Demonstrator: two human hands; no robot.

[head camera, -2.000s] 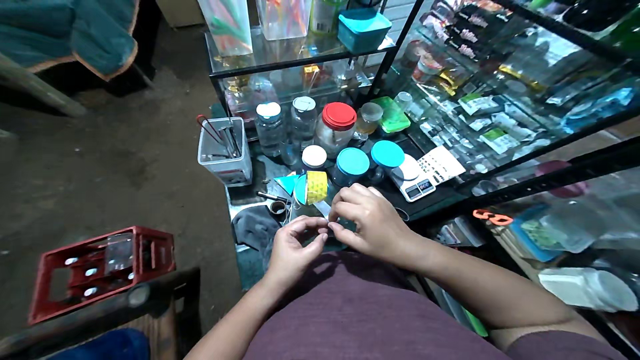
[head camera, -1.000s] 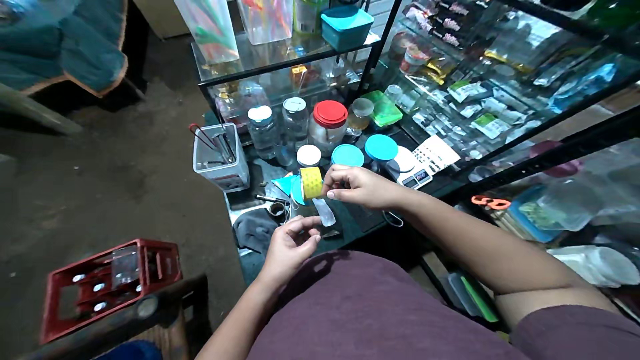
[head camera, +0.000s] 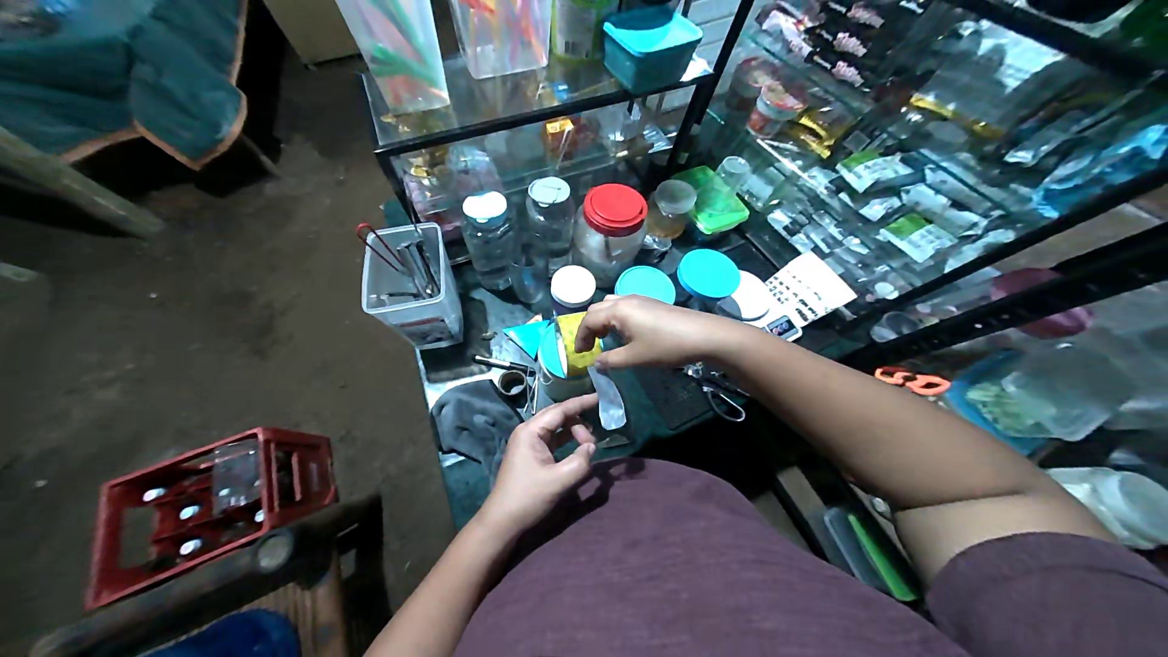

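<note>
My right hand point(head camera: 643, 330) is bent over a yellow patterned roll or cup point(head camera: 577, 344), its thumb and finger at the top of a pale translucent strip point(head camera: 610, 400); whether they pinch it I cannot tell. My left hand point(head camera: 550, 456) is lower left of the strip, palm up, fingers curled and apart, a fingertip close to the strip's edge. Left of the yellow item lie light-blue pieces point(head camera: 529, 339) and a small round dark container point(head camera: 513, 383). A grey cloth point(head camera: 470, 420) is bunched by the table's left edge.
Jars with a red lid point(head camera: 615, 210), a white lid point(head camera: 573, 286) and a turquoise lid point(head camera: 709, 274) stand behind my hands. A clear bin of utensils point(head camera: 415, 292) is at the left corner, scissors point(head camera: 725, 401) to the right. A red bottle crate point(head camera: 214, 511) sits on the floor.
My hands were close together two seconds ago; they have since moved apart, the right one going up to the yellow item. The pale strip now shows more plainly between them.
</note>
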